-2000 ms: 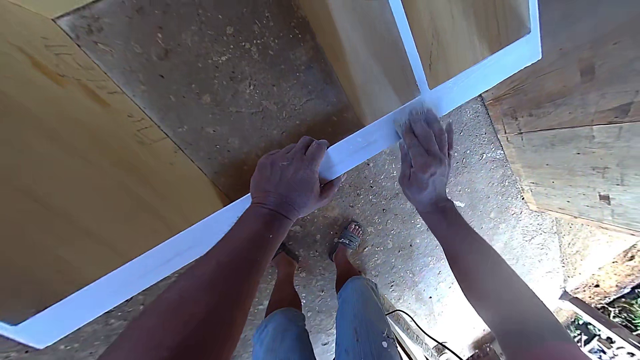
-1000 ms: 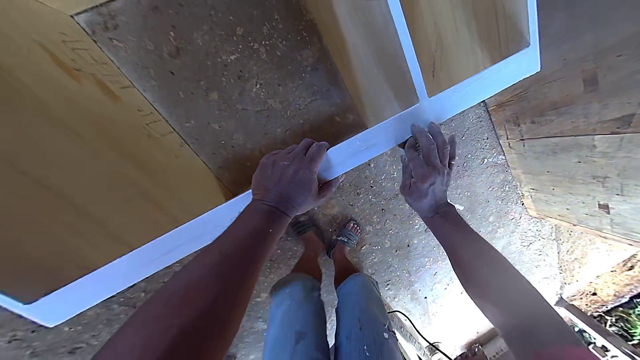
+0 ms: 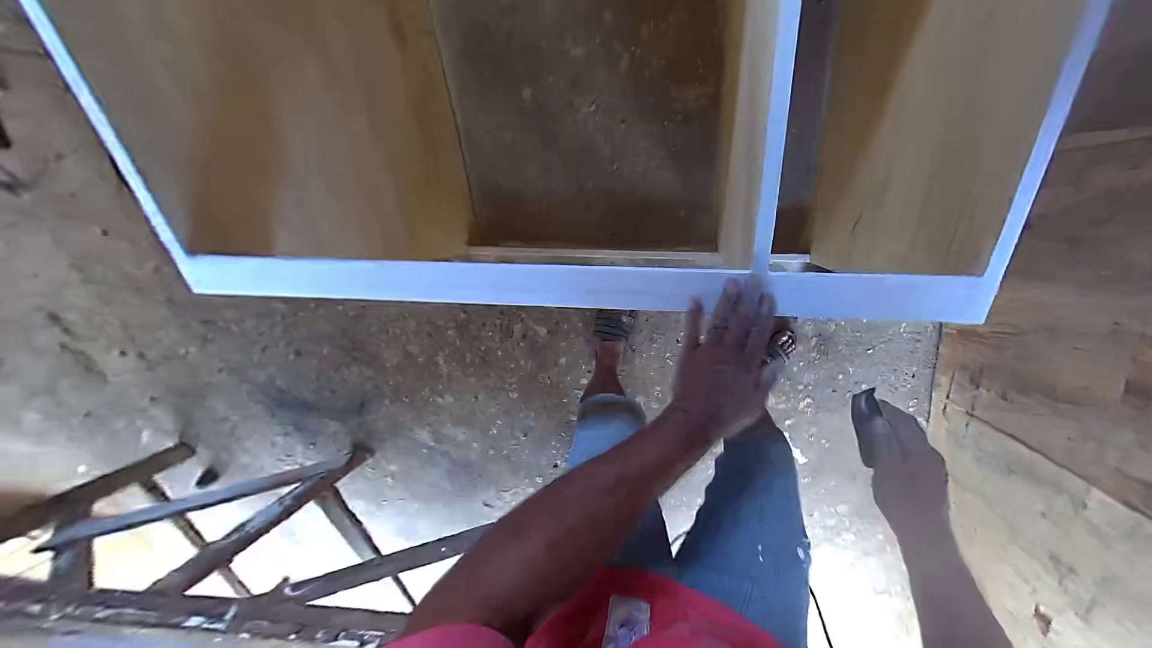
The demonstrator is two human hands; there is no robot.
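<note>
A large open wooden cabinet carcass, its front edges whitish, spans the upper part of the view, with a long bottom rail [image 3: 432, 281] and a narrow upright divider [image 3: 776, 135]. My left hand [image 3: 724, 360] lies with its fingertips on the rail, just where the divider meets it, fingers extended and grasping nothing. Off the wood, lower right, my right hand [image 3: 904, 459] is closed on a small dark pad [image 3: 867, 423], whose exact kind I cannot tell.
Wooden panels [image 3: 1044, 432] stand at the right. A rough wooden lattice [image 3: 234, 540] lies at the lower left. My feet are on the speckled concrete floor [image 3: 432, 387] below the rail, and a thin cable [image 3: 819, 612] runs near my leg.
My left hand has shifted right along the rail to the divider joint and no longer curls over the edge. My right hand has come off the rail. The view has turned markedly.
</note>
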